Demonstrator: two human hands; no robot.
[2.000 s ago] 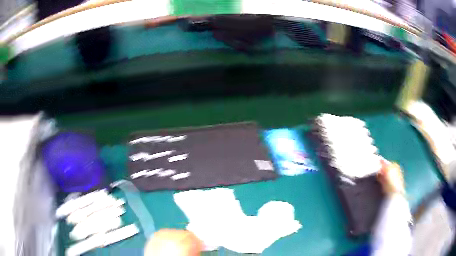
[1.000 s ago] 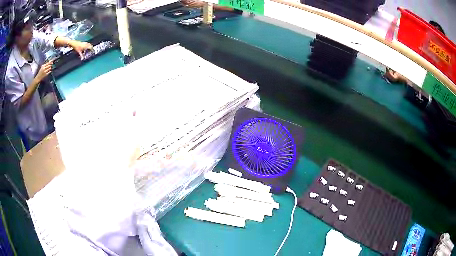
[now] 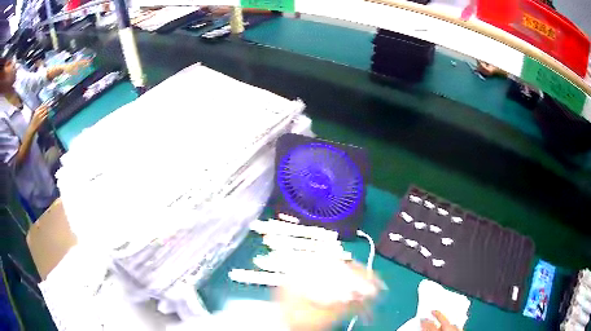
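Observation:
Long white plastic housings (image 3: pixel 301 245) lie side by side in front of the desk fan (image 3: pixel 321 183). My left hand (image 3: pixel 330 297), blurred, reaches in from the bottom left over the right ends of the lower housings. Blur hides whether its fingers hold one. My right hand (image 3: pixel 440 322) shows only as fingertips at the bottom edge, on or just over the white cloth (image 3: pixel 431 300). The rest of it is cut off, and its grip cannot be told. Small white inserts (image 3: pixel 420 226) sit in rows on the black parts tray (image 3: pixel 476 258).
A large plastic-wrapped white stack (image 3: pixel 175 155) stands left of the fan. The white fan cable (image 3: pixel 371 249) curves down beside my left hand. A blue and white sachet (image 3: pixel 539 291) and white pieces (image 3: pixel 577 304) lie at the right. Another person (image 3: pixel 26 129) works at far left.
My left hand has come in over the housings, and right-hand fingertips have appeared at the cloth. The view has shifted, so the fan and stack sit further left in the picture.

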